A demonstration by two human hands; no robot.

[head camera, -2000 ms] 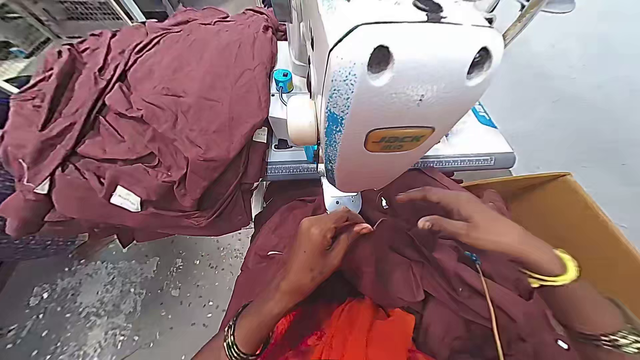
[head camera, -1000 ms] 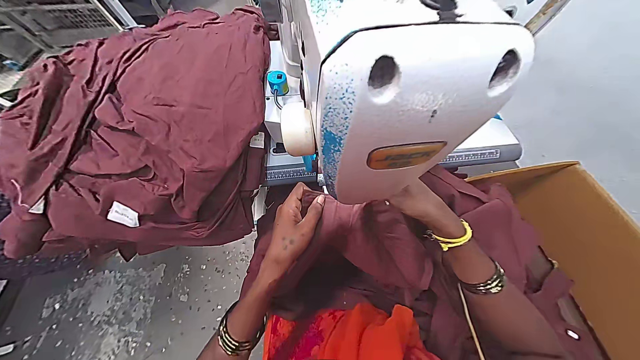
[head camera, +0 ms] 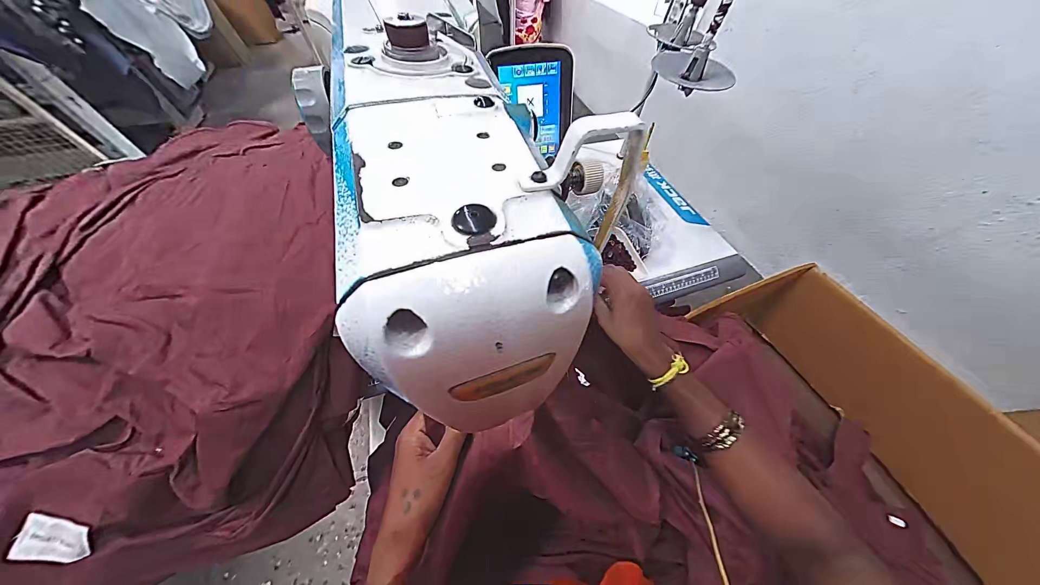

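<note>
The white head of a Jack sewing machine (head camera: 463,325) fills the middle of the view and hides the needle area. Below its left side, my left hand (head camera: 426,451) touches the maroon cloth (head camera: 585,455) with its fingertips tucked under the head; whether they grip is hidden. My right hand (head camera: 626,313) is at the right side of the head, near the machine bed, its fingertips partly hidden behind the casing. The same cloth spreads over my lap and to the right, with a thin cord (head camera: 708,520) lying over it.
A large heap of maroon garments (head camera: 179,325) lies left of the machine, a white label (head camera: 50,538) on it. At the right stands a cardboard box (head camera: 886,382). Behind the machine are a lit control screen (head camera: 532,97) and a thread stand (head camera: 693,69). A pale wall (head camera: 877,162) rises at the right.
The view has shifted to show more of the machine's top. My right hand, over the cloth in front of the head two seconds ago, is now at the head's right side.
</note>
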